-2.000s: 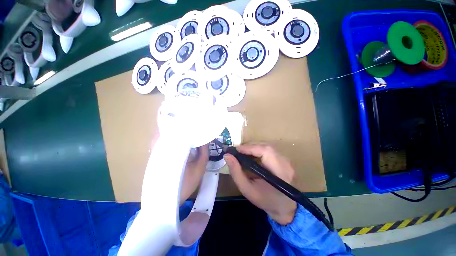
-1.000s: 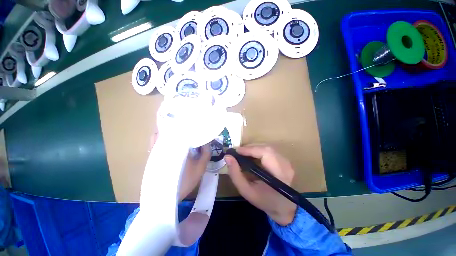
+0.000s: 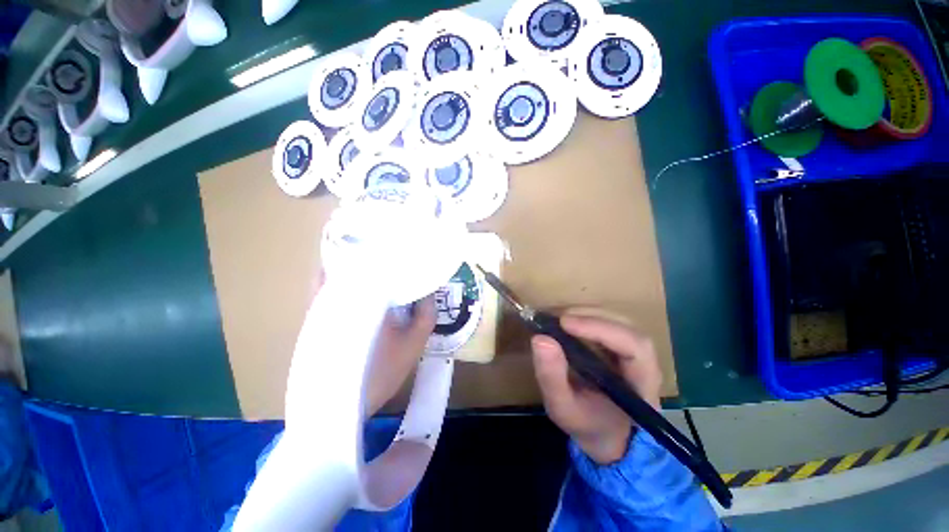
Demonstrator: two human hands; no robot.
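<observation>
The white plastic housing [image 3: 333, 384] is large, glossy and overexposed, over the cardboard sheet. My left hand [image 3: 401, 348] holds it from behind its frame, partly hidden, with fingertips at a round disc part [image 3: 456, 322] with a dark ring. A small green circuit board [image 3: 465, 283] shows above the ring. A pale support block [image 3: 487, 338] lies under the work. My right hand [image 3: 598, 364] holds the soldering iron [image 3: 593, 369] like a pen. The iron's tip points at the upper right of the circuit board; contact cannot be told.
White round discs [image 3: 520, 110] are piled behind on the cardboard sheet [image 3: 583, 239]. At right a blue tray [image 3: 765, 312] holds a green solder spool [image 3: 845, 85], a tape roll [image 3: 903, 91], a black box [image 3: 843, 244] and a tan sponge [image 3: 819, 336]. More housings [image 3: 172, 36] stand far left.
My right hand and the iron have moved right and slightly down, uncovering the iron's metal tip, the dark ring and more of the pale block. The housing has shifted slightly left.
</observation>
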